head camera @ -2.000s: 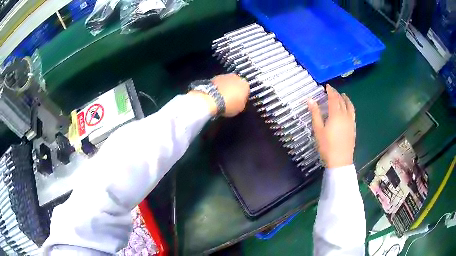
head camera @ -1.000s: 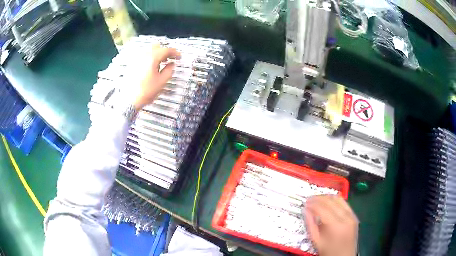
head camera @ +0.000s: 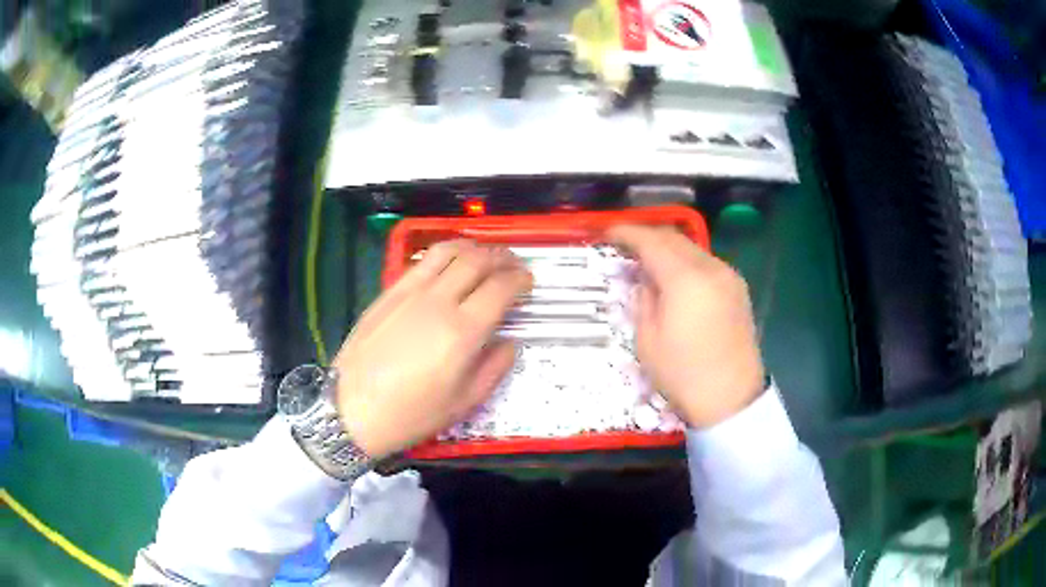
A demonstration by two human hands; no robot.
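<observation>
Several silver tubes (head camera: pixel 564 307) lie side by side across the white caps (head camera: pixel 574 396) in the red parts bin (head camera: pixel 539 445). My left hand (head camera: pixel 427 350), with a watch on the wrist, has its fingers closed over the tubes' left ends. My right hand (head camera: pixel 702 327) is at their right ends, fingers curled down into the bin. Its fingertips are blurred, so whether it pinches a cap or a tube cannot be told.
The press fixture (head camera: pixel 447 143) stands just behind the bin, with a warning label (head camera: pixel 679 25). A large tube stack (head camera: pixel 161 229) is at left, beside a yellow-green wire (head camera: pixel 313 252). A tube row (head camera: pixel 986 218) lies on the black tray (head camera: pixel 877 229) at right.
My left hand has come from the left tube stack to the tubes in the bin. My right hand has moved up to the tubes' right ends. The view has shifted and now centres on the bin.
</observation>
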